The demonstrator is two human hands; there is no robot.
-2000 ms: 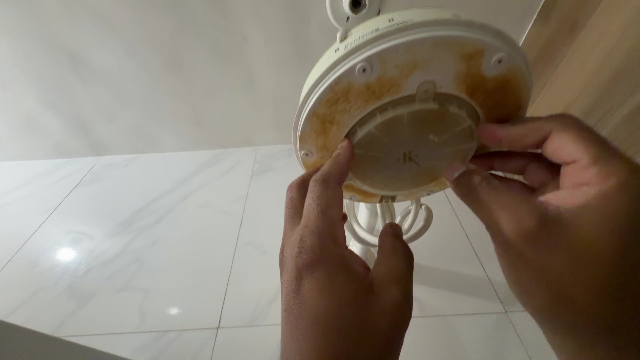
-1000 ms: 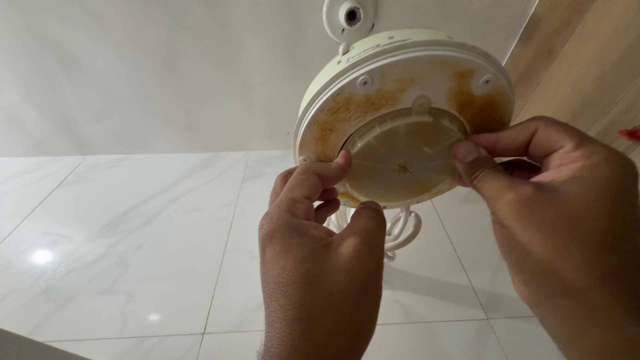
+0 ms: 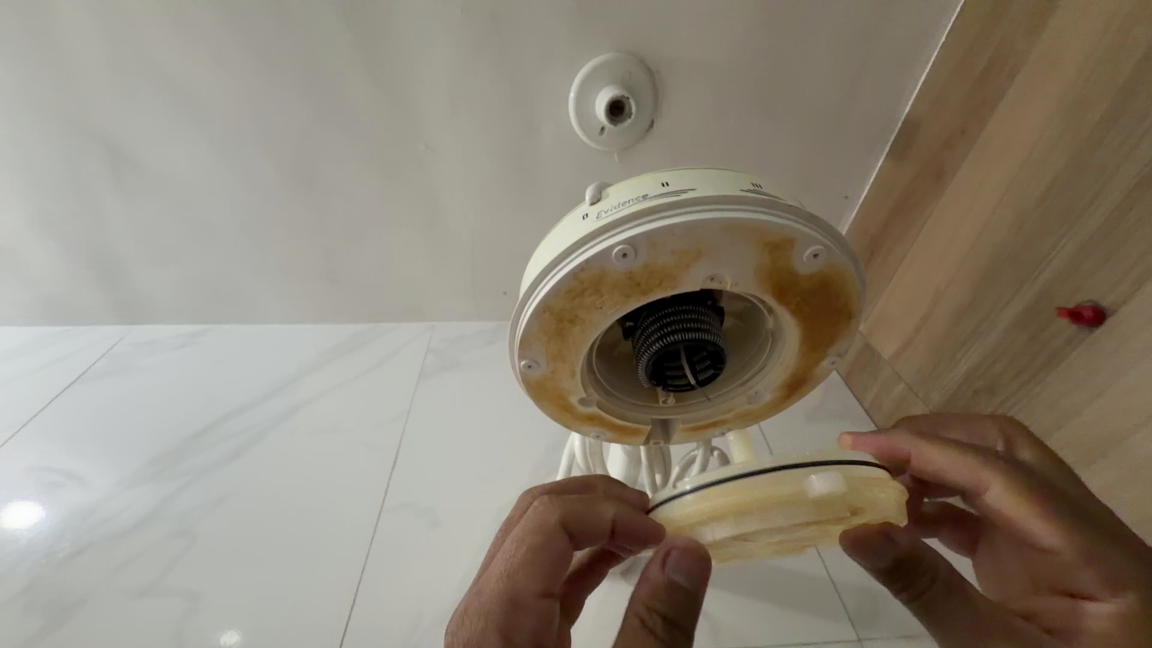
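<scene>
Above my hands hangs a round cream electric shower head, its underside stained brown around a central opening. Inside the opening sits a dark cylinder wound with a coiled heating element. Just below it, a yellowed round plastic cover with a black sealing ring is held between both hands. My left hand grips its left edge with thumb and fingers. The right edge is pinched between the thumb and fingers of my right hand. The cover is apart from the shower body and slightly tilted.
On the ceiling is a round white fitting with a central hole. White hoses or cables loop behind the shower. White marbled tiles line the wall ahead. A red plug-like piece sticks out of the wood-look wall at right.
The round cover has come off the shower's underside and moved down in both hands, exposing the coiled element. It was seated in the opening in the earlier frames.
</scene>
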